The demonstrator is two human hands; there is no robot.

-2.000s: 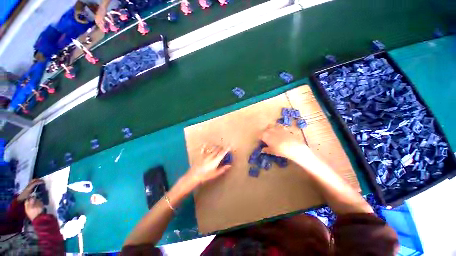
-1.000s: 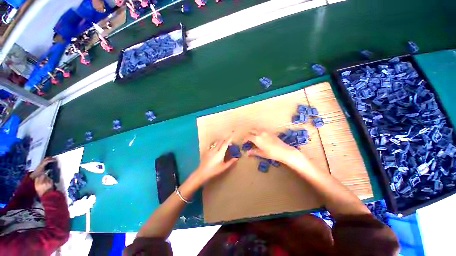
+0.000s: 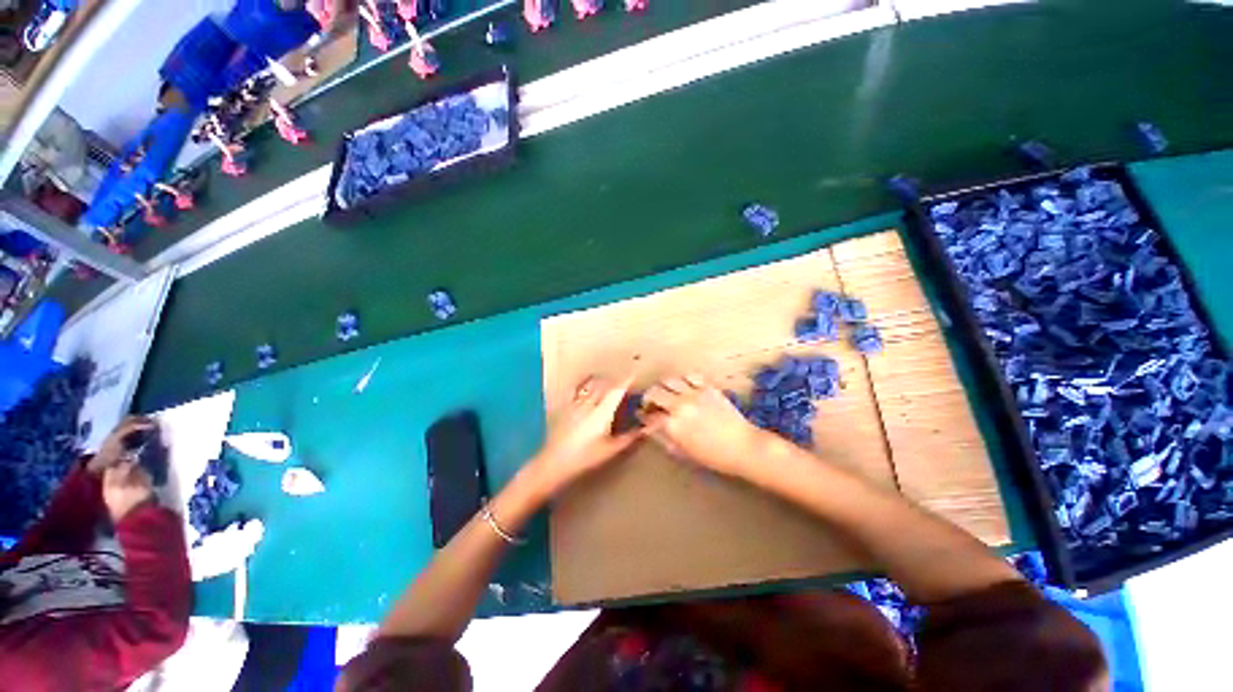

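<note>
My left hand [image 3: 586, 430] and my right hand [image 3: 696, 422] meet fingertip to fingertip over the left-middle of the tan cardboard sheet [image 3: 703, 541]. A small dark-blue plastic part [image 3: 633, 411] is held between their fingertips and is partly hidden by them. A pile of the same parts [image 3: 788, 395] lies on the cardboard just right of my right hand, and a smaller cluster [image 3: 832, 319] lies beyond it, near the crease.
A large black-rimmed parts tray [image 3: 1007, 392] stands right of the cardboard, a smartphone [image 3: 456, 479] left. The green conveyor belt [image 3: 609, 216] carries spaced parts. A small tray [image 3: 422, 146] stands beyond. Another person's hands [image 3: 131, 460] work at far left, near white teardrop-shaped items [image 3: 302, 481].
My right hand has moved left from the pile to meet my left hand at the held part. The belt's parts have shifted right, and the view has shifted too.
</note>
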